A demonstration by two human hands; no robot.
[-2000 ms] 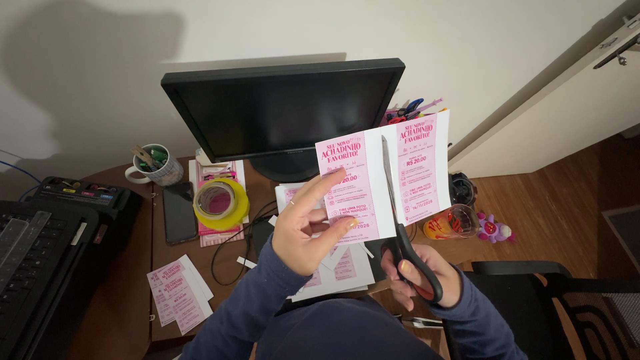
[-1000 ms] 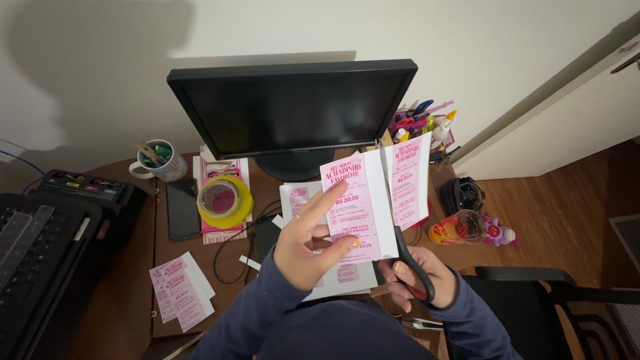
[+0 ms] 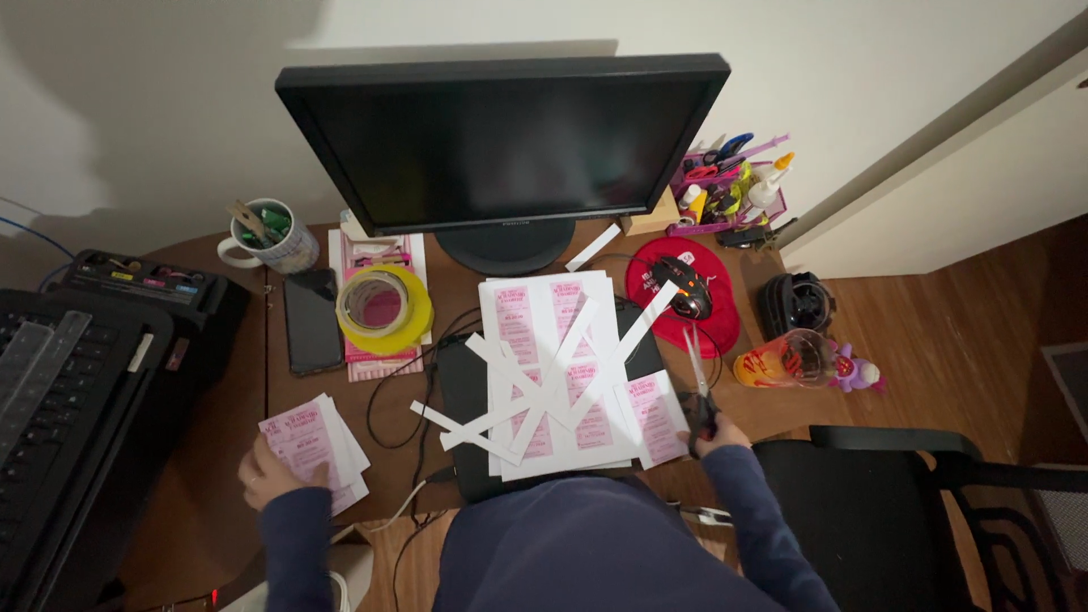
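Observation:
My left hand (image 3: 276, 474) is at the pile of pink printed coupons (image 3: 313, 442) on the left of the desk, fingers and thumb around the top coupon; whether it grips that one is unclear. In my right hand (image 3: 721, 438) is a pair of black-handled scissors (image 3: 699, 374), low at the desk's right, blades pointing away from me and slightly parted. Just left of the scissors lies a single cut coupon (image 3: 653, 418). Uncut printed sheets (image 3: 552, 293) lie before me, with several white paper strips (image 3: 557, 374) scattered across them.
A monitor (image 3: 510, 144) stands behind the sheets. Left are yellow tape rolls (image 3: 384, 309), a phone (image 3: 313, 321), a mug (image 3: 274, 238) and a black printer (image 3: 102, 408). Right are a mouse (image 3: 687, 289) on a red pad (image 3: 650, 263), a plastic cup (image 3: 782, 360) and a purple organizer (image 3: 731, 187). Cables cross the desk.
The raised sheet is no longer held up between my hands. My left hand has moved down left to the coupon pile. My right hand has lowered with the scissors toward the desk's right side.

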